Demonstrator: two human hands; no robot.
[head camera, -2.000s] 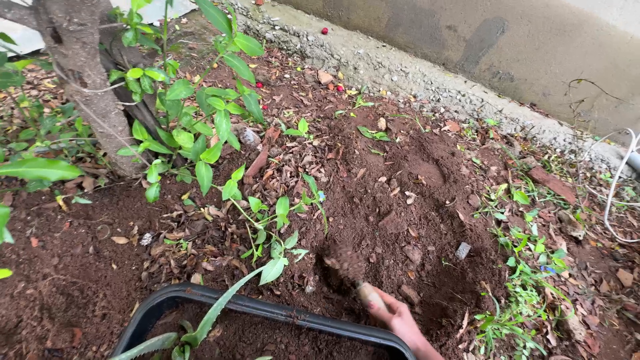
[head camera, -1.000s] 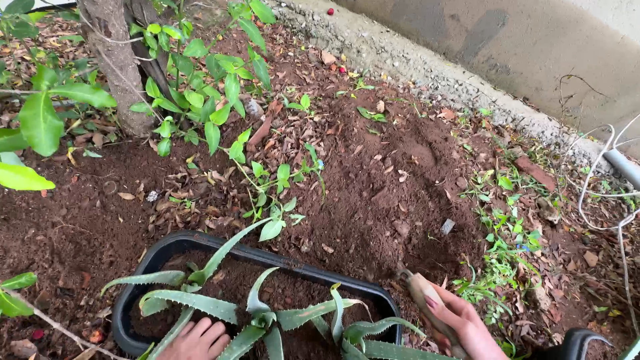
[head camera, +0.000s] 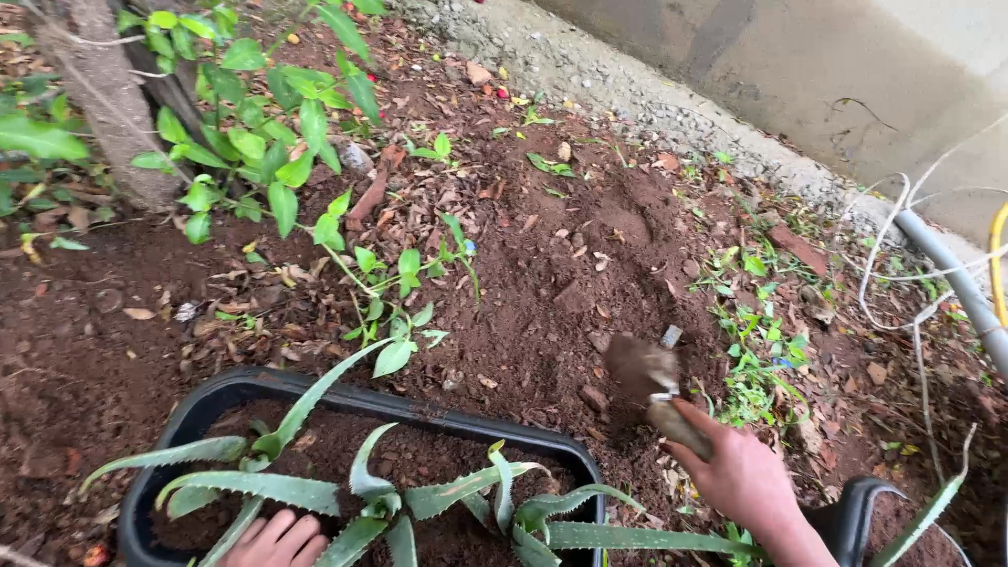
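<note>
My right hand (head camera: 736, 472) grips the handle of a hand trowel (head camera: 647, 374), whose soil-covered blade is at the loose brown soil right of a black plastic planter (head camera: 441, 421). Inside the planter, several aloe plants (head camera: 382, 504) stand in soil. My left hand (head camera: 276, 542) lies low in the planter, fingers over the soil among the aloe leaves at the left; its palm is cut off by the frame's bottom edge, and whether it holds anything cannot be told.
A tree trunk (head camera: 118, 110) and leafy shoots stand at upper left. White cable (head camera: 874, 268) and a grey pipe (head camera: 949, 272) lie at right, near a concrete wall (head camera: 787, 71). Part of another black pot (head camera: 854, 512) with an aloe leaf shows at lower right.
My right hand and the trowel have moved from beside the planter's rim onto the soil farther right. My left hand, not seen two seconds ago, is among the aloe leaves in both later frames.
</note>
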